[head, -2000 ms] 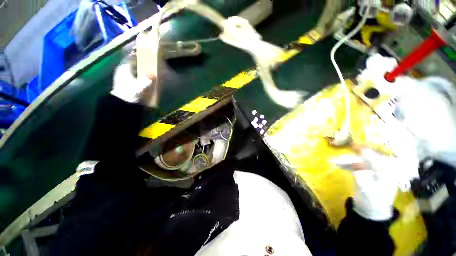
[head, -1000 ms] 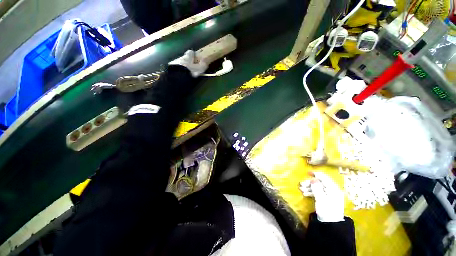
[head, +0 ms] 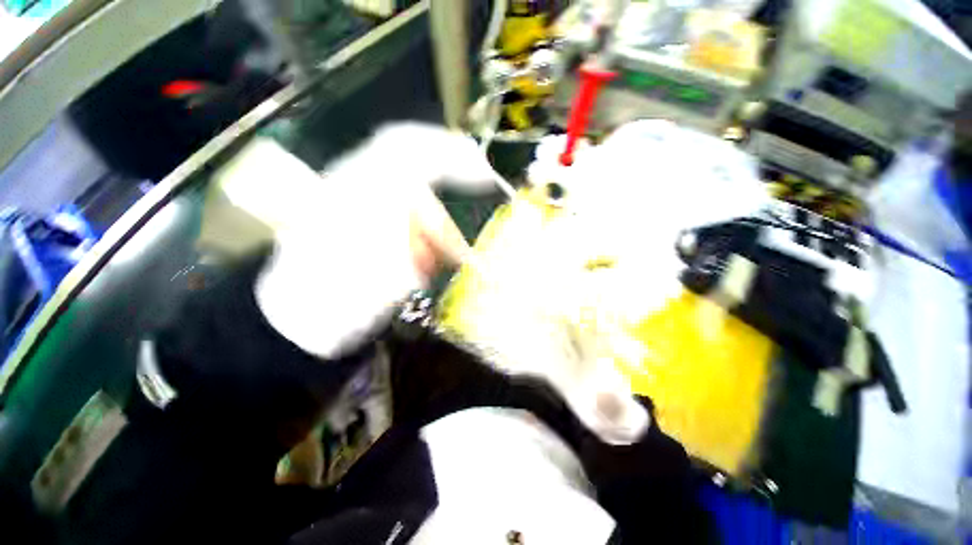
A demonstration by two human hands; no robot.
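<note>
My left hand [head: 336, 250], in a blurred white glove, is raised close to the camera at left of centre, with some bare fingertip showing. It holds a pale power strip [head: 245, 202], whose end sticks out on its left; its outlets cannot be made out. A blurred white cord [head: 432, 154] runs over it toward the mat. My right hand [head: 602, 394] is a pale blur at the mat's near edge, above the dark sleeve; its fingers and any held thing cannot be told. Small white parts [head: 608, 303] lie glaringly bright on the yellow mat [head: 703, 373].
Another power strip [head: 80, 452] lies on the green conveyor at lower left. A red-handled tool [head: 583, 112] stands behind the mat, beside a clear plastic bag [head: 671, 176]. A black socket block [head: 783, 303] with beige tape is right of the mat. Instruments stand behind.
My left hand has come back from the conveyor toward me with a power strip raised in it. The view has turned right. My right hand is now lower, at the mat's near edge.
</note>
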